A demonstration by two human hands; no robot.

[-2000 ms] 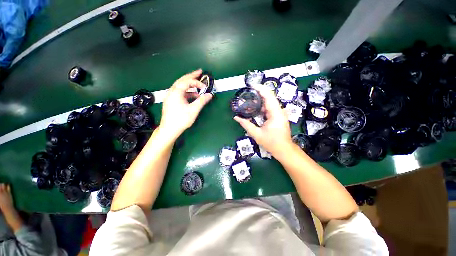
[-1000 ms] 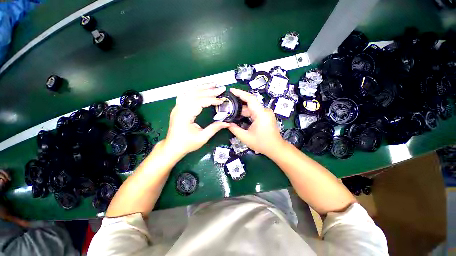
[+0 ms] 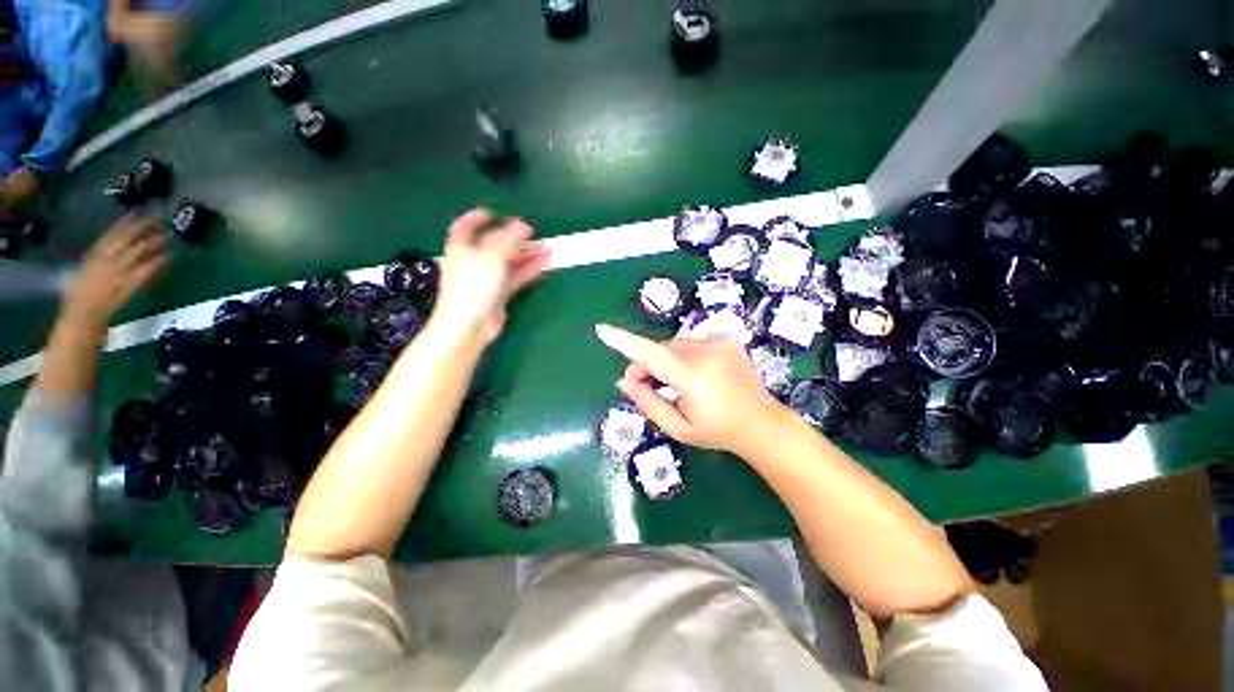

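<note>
My left hand (image 3: 487,270) is over the white strip, blurred, fingers apart and empty. A blurred black unit (image 3: 497,146) is on the green belt just beyond it. My right hand (image 3: 697,385) is at the near edge of the insert cluster, index finger extended; no held part shows, though its underside is hidden. White-faced inserts (image 3: 794,319) lie in front and to the right of it. Two more inserts (image 3: 658,471) lie below it. A round black cover (image 3: 527,496) lies nearer my body. Black covers (image 3: 257,392) are piled at left, black housings (image 3: 886,399) at right.
Several units (image 3: 320,127) stand on the green belt (image 3: 609,81) beyond the white strip (image 3: 609,243). A grey slanted bar (image 3: 968,102) rises at upper right. Another person's hand (image 3: 119,270) reaches over at left. An open cardboard box (image 3: 1137,568) is below the bench at right.
My hands have parted and no longer hold the black unit between them. My left hand moved left and outward, my right hand down and right. Another person's arm has come in at left.
</note>
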